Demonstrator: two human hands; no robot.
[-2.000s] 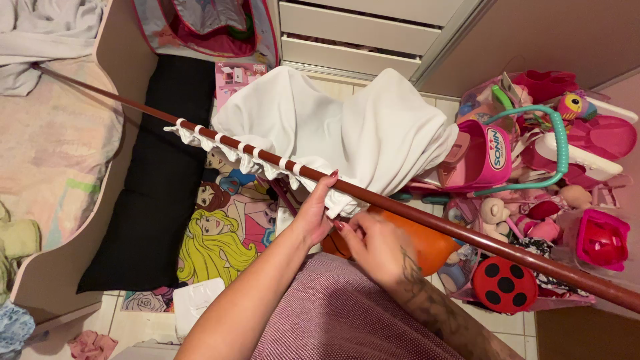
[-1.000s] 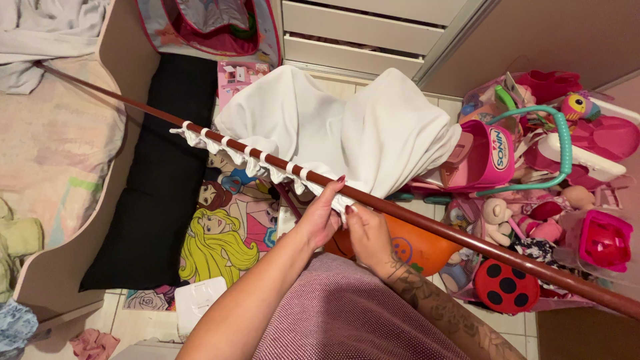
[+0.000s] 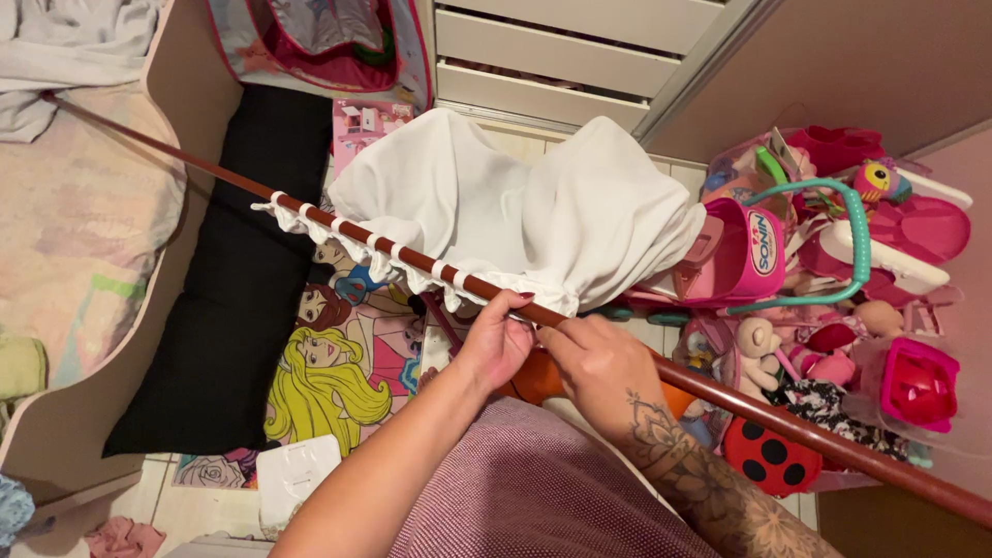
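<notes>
A reddish-brown curtain rod (image 3: pixel 744 395) runs diagonally across the view, its far end over the bed at upper left. Several white loops hold a white curtain (image 3: pixel 496 201) on the rod, with its gathered top edge along the underside. My left hand (image 3: pixel 500 341) is at the rod's middle, thumb on top beside the last gathered fabric. Close to its right, my right hand (image 3: pixel 601 364) has its fingers over the rod, knuckles up. The fingertips of both hands are partly hidden, and what they pinch under the rod cannot be seen.
A child's bed (image 3: pixel 85 256) stands left, a black cushion (image 3: pixel 225 287) beside it. A princess-print mat (image 3: pixel 341 372) lies on the floor. White drawers (image 3: pixel 558 58) are at the back. On the right are a pink toy basket (image 3: pixel 732 256), soft toys and a ladybug-patterned item (image 3: pixel 773 456).
My right hand has moved up onto the rod, with its fingers now over it. More of the curtain's loops show along the rod left of my hands.
</notes>
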